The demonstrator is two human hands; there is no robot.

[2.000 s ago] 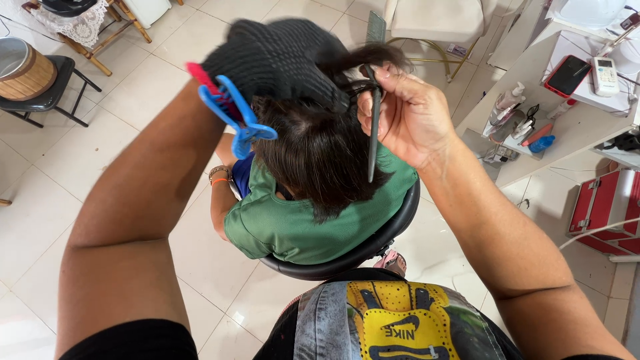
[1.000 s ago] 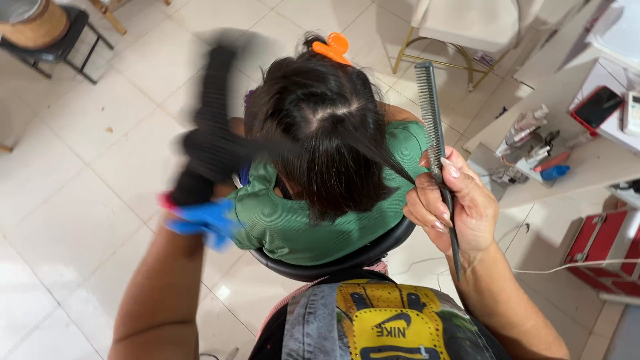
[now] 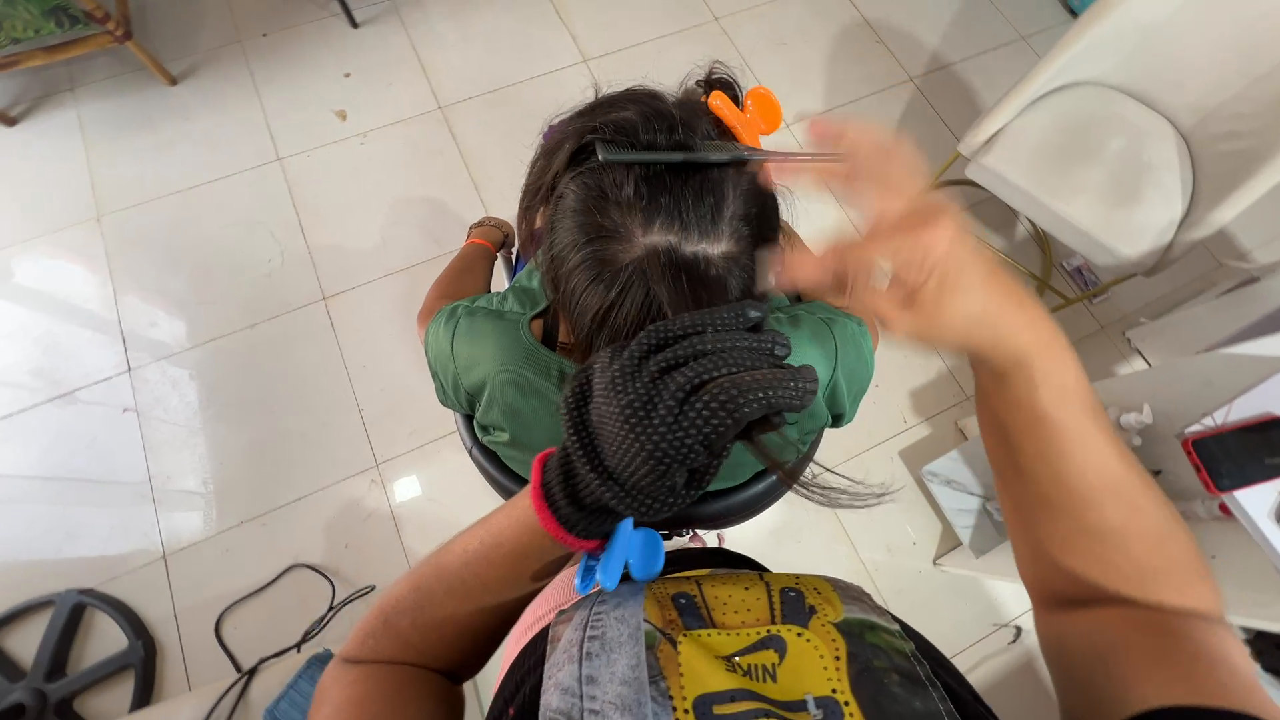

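Observation:
My left hand, in a black dotted glove with a red cuff, closes around dark hair at the back of a seated person's head; loose ends stick out past its fingers. A blue clip is fastened at that glove's cuff. My right hand, bare and blurred, is at the right of the head, by the thin tail of a dark comb, whose toothed end lies across the top of the hair. Just above the comb's tail, an orange clip holds hair. The person wears a green shirt.
A pale chair stands at the upper right. At the right edge a phone lies on a white surface. A black cable and a black wheel-like base are at the lower left. The person sits in a black chair.
My gloved left hand has moved from the left of the head onto the hair at its back. My right hand and the comb have moved up, and the comb now lies sideways over the head.

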